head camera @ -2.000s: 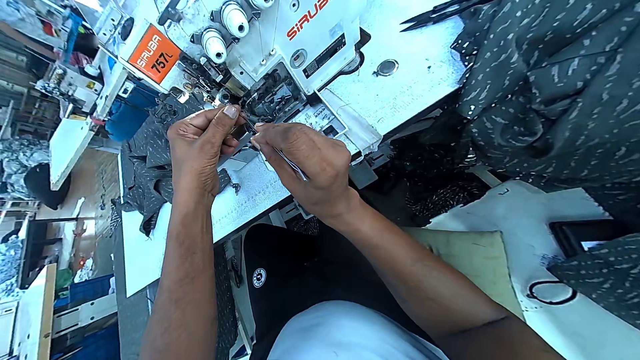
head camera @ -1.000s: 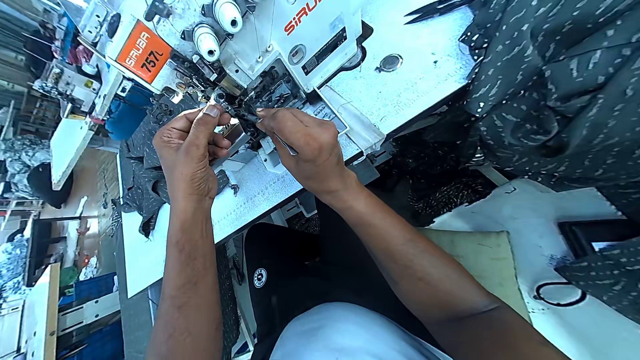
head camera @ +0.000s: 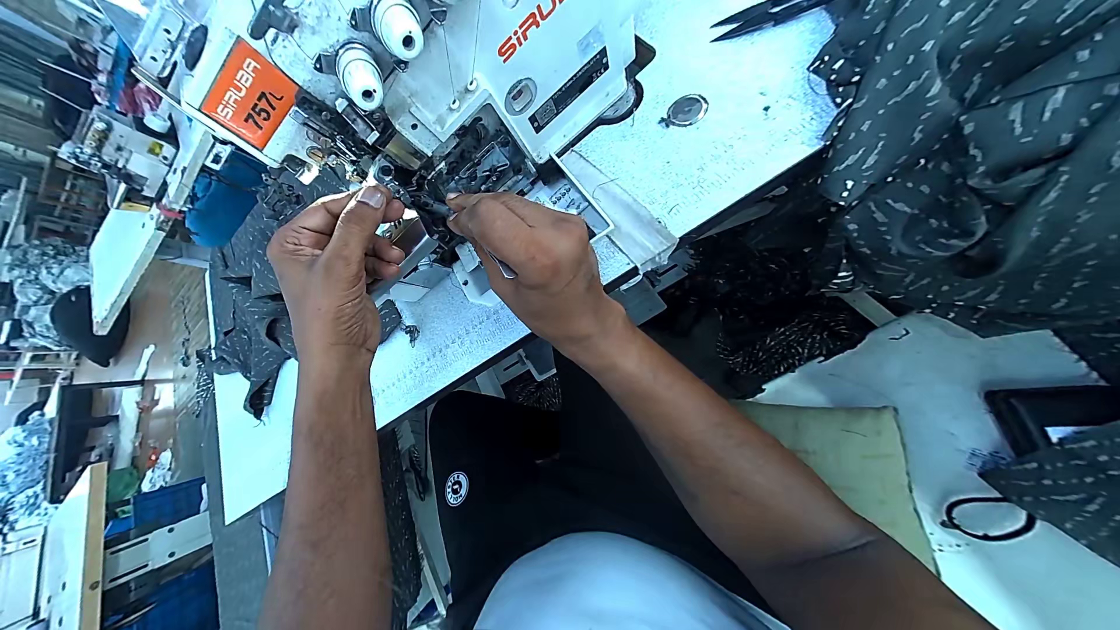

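Observation:
A white Siruba overlock sewing machine (head camera: 560, 87) has its looper area (head camera: 486, 162) exposed, with dark metal parts showing. My left hand (head camera: 337, 254) is at the needle and presser area, thumb and forefinger pinched together; what lies between the fingertips is too small to tell. Close to its right, my right hand (head camera: 534, 254) grips a slim metal tool, probably tweezers (head camera: 500, 265), mostly hidden in the fist. Its fingertips are in front of the looper area. White tension knobs (head camera: 360, 77) stand above my left hand. Dark patterned fabric (head camera: 254, 289) lies left of the machine.
Black-bladed scissors (head camera: 770, 16) lie at the top of the white table (head camera: 744, 122). More dark patterned fabric (head camera: 980, 157) is heaped at the right. Below it are a pale green cloth (head camera: 840, 455) and a black loop (head camera: 989, 518). Other workstations stand at the left.
My left hand has moved a little away from my right hand since the earliest frame, leaving a wider gap between the fingertips. Both hands remain at the machine.

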